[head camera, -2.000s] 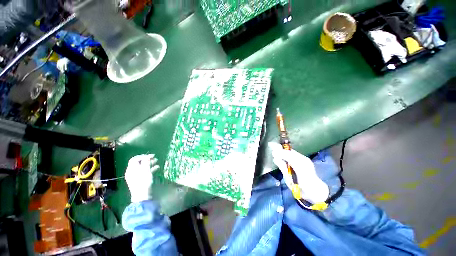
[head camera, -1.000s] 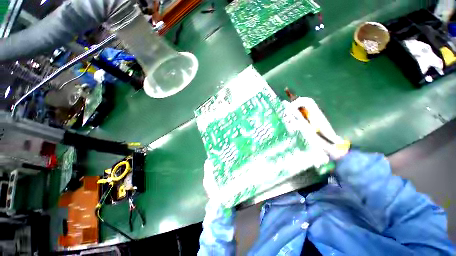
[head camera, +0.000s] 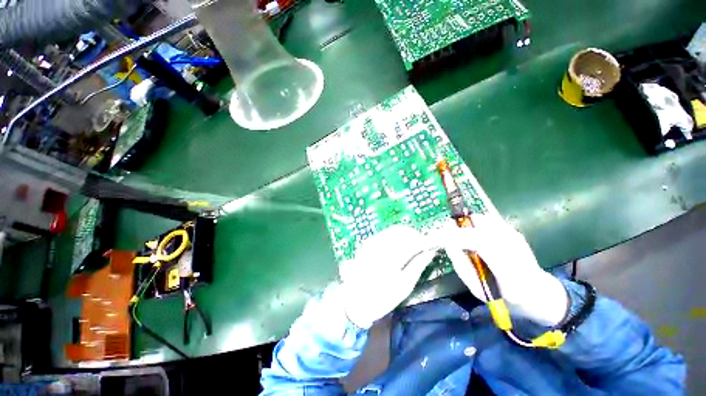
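A green circuit board (head camera: 387, 178) with silvery pads lies solder side up on the green bench in front of me. My right hand (head camera: 511, 271), white-gloved, is closed around the soldering iron (head camera: 474, 251); the copper-coloured tip points away from me over the board's right part. Whether the tip touches the board I cannot tell. My left hand (head camera: 383, 271), white-gloved, is over the board's near left part, close beside the right hand. A thin line of wire shows near its fingers; the fingertips are washed out by glare, so its grip is unclear.
A clear fume hood (head camera: 277, 93) hangs beyond the board. Another board (head camera: 449, 27) stands at the back. A yellow tin (head camera: 590, 77) and black parts tray (head camera: 662, 100) are at right. A yellow ring in a black holder (head camera: 203, 251), pliers (head camera: 190, 313) and an orange-brown fixture (head camera: 104, 309) are at left.
Earlier my left hand was off the board and the iron to its right. Then both hands were at the board's sides and it turned. Now both hands are over its near part.
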